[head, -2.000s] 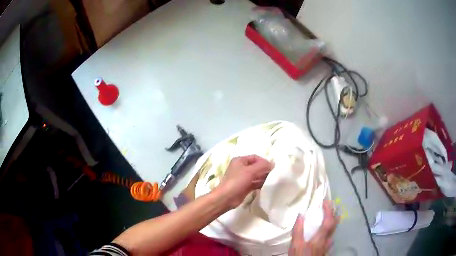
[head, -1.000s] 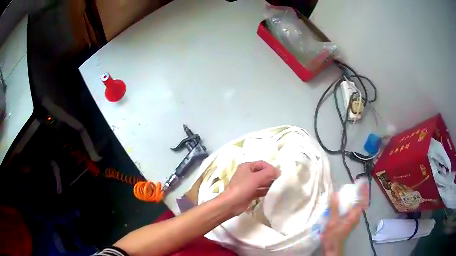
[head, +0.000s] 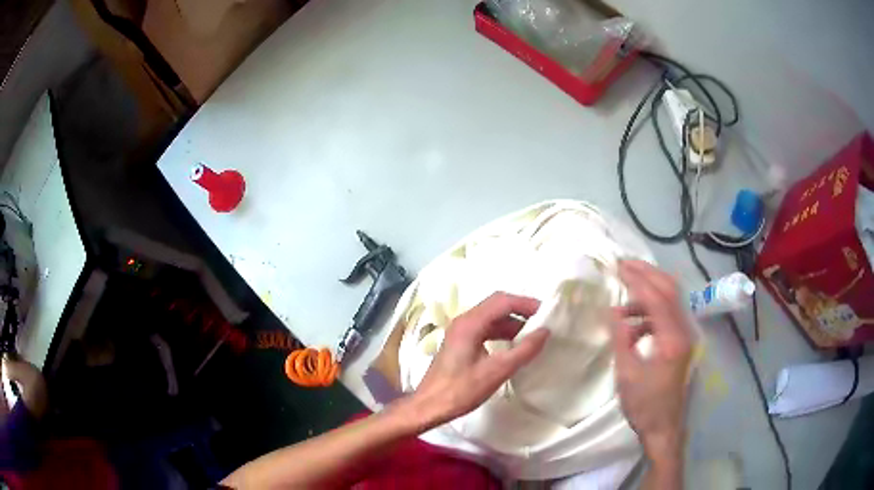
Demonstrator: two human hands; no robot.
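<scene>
An off-white garment [head: 470,273] lies bunched in a large soft heap on the table. My left hand [head: 484,354] pinches a fold of the cloth at the middle of the heap. My right hand [head: 652,345] is blurred over the right side of the heap, fingers curled near the raised cloth; whether it grips the cloth is unclear. A small white bottle with blue marking [head: 721,294] lies on the table just right of my right hand. A dark grey air gun [head: 376,287] with an orange coiled hose [head: 312,366] lies left of the heap.
A red dispenser [head: 220,188] stands near the table's left edge. An open red box with clear plastic [head: 537,59] is at the back. A looped cable [head: 628,172], blue item [head: 747,211], red carton [head: 815,249] and white roll [head: 815,387] are right. Another person's hand [head: 24,383] shows far left.
My right hand has let go of the white bottle, now on the table, and moved back left over the heap. My left hand stays at the cloth, where a fold is now raised.
</scene>
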